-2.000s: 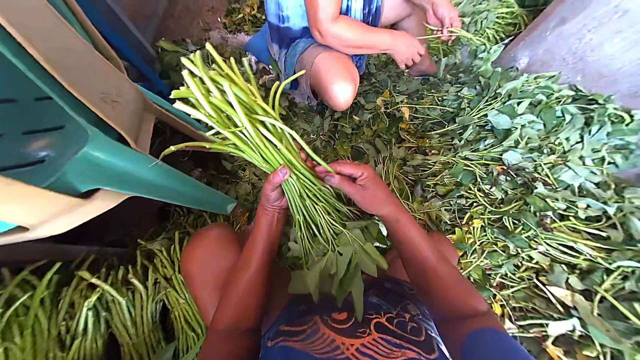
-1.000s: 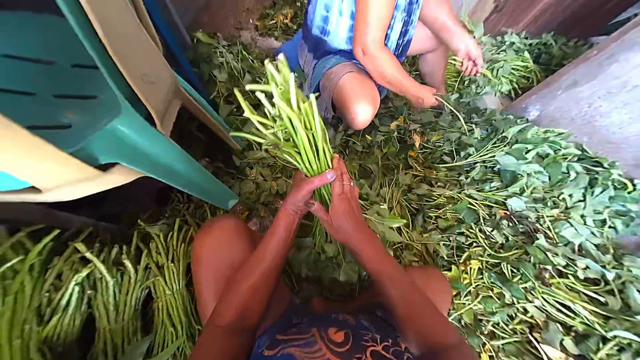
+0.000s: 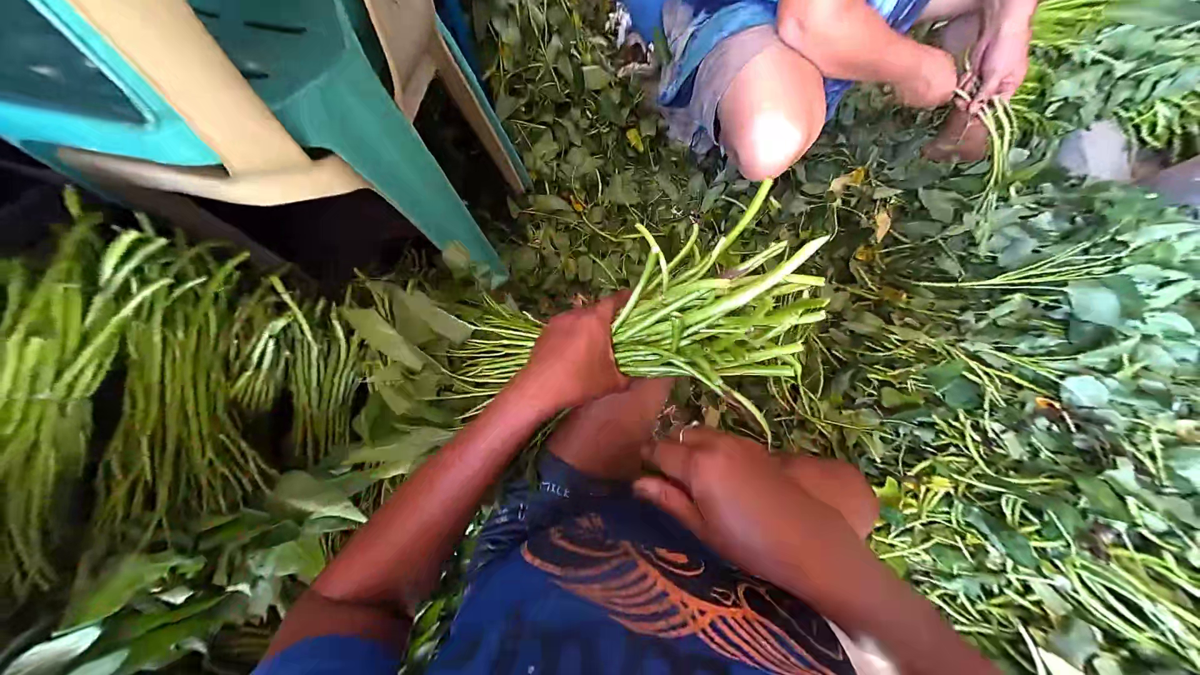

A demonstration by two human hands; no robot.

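Observation:
My left hand (image 3: 579,354) is closed around a bundle of long green leafy-vegetable stems (image 3: 717,319), held sideways over my knee. The cut stem ends point right and the leaves point left. My right hand (image 3: 698,473) is below the bundle, near my other knee, apart from the stems. Its fingers are curled, with a small thin thing at the fingertips, too small to make out. Loose leafy stems (image 3: 1012,394) lie heaped over the ground to the right.
Stacked plastic chairs (image 3: 375,122), green and beige, stand at the upper left. Several stem bundles (image 3: 178,375) are lined up on the left. Across from me a person's hands (image 3: 989,70) hold a few stems, near that person's bent knee (image 3: 771,112).
Both hands were together on the bundle before. My right hand has let go and come down toward my lap. The bundle, upright one second ago, is now turned sideways in my left hand.

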